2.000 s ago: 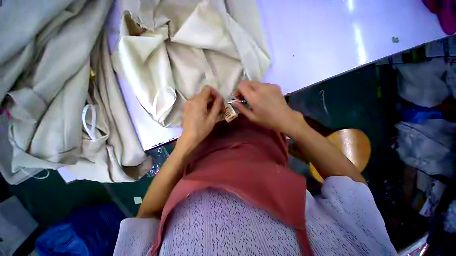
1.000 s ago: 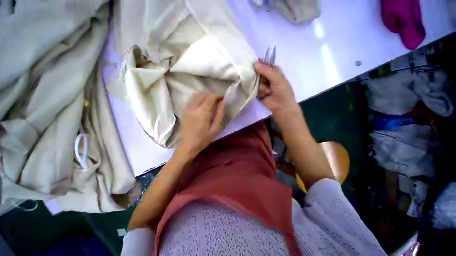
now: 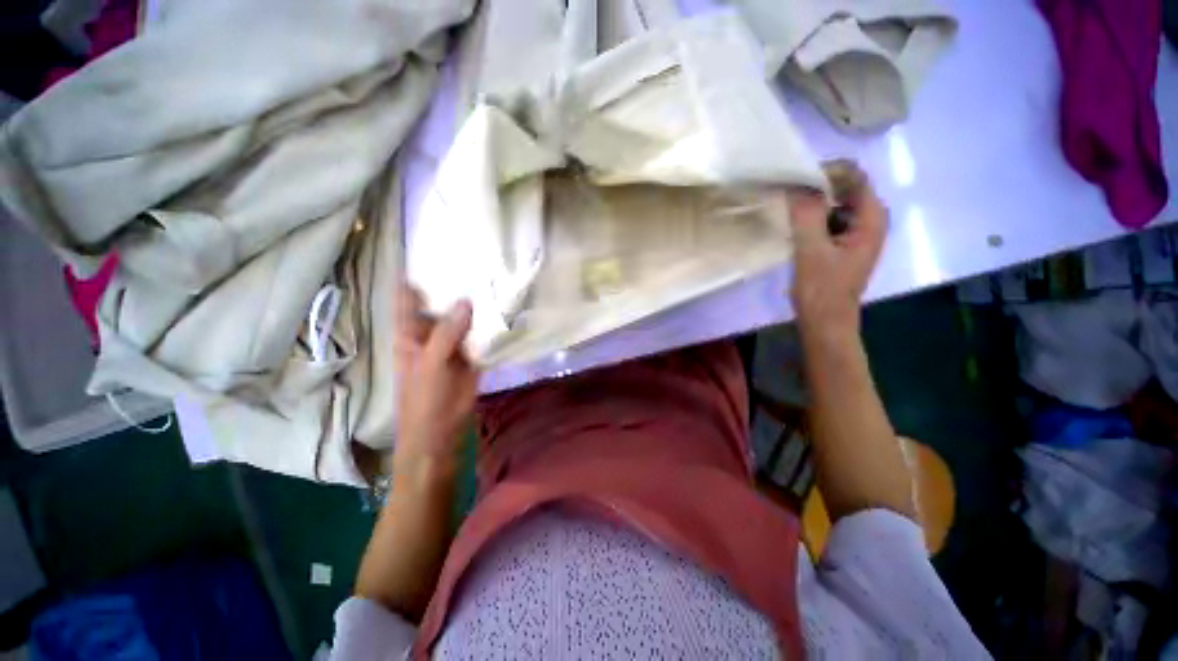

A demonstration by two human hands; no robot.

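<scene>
Cream trousers [image 3: 698, 116] lie on the glossy white table in front of me, their waistband end nearest me and blurred by motion. My left hand [image 3: 437, 346] is at the near left corner of the cloth, thumb and fingers around its edge. My right hand [image 3: 837, 233] grips the right end of the waistband, fingers curled. A small yellowish patch [image 3: 603, 275] shows inside the opened waistband. Whether snips are in my right hand cannot be seen.
A large heap of cream garments [image 3: 246, 168] hangs over the table's left edge, beside a pale grey bin [image 3: 58, 400]. Another cream piece [image 3: 853, 71] lies at the back right. Magenta cloth [image 3: 1117, 116] lies far right. A round stool [image 3: 937, 497] stands below the right side.
My hands have moved apart, the right to the right and the left to the left, with the waistband spread between them. The snips blades seen at my right hand no longer show.
</scene>
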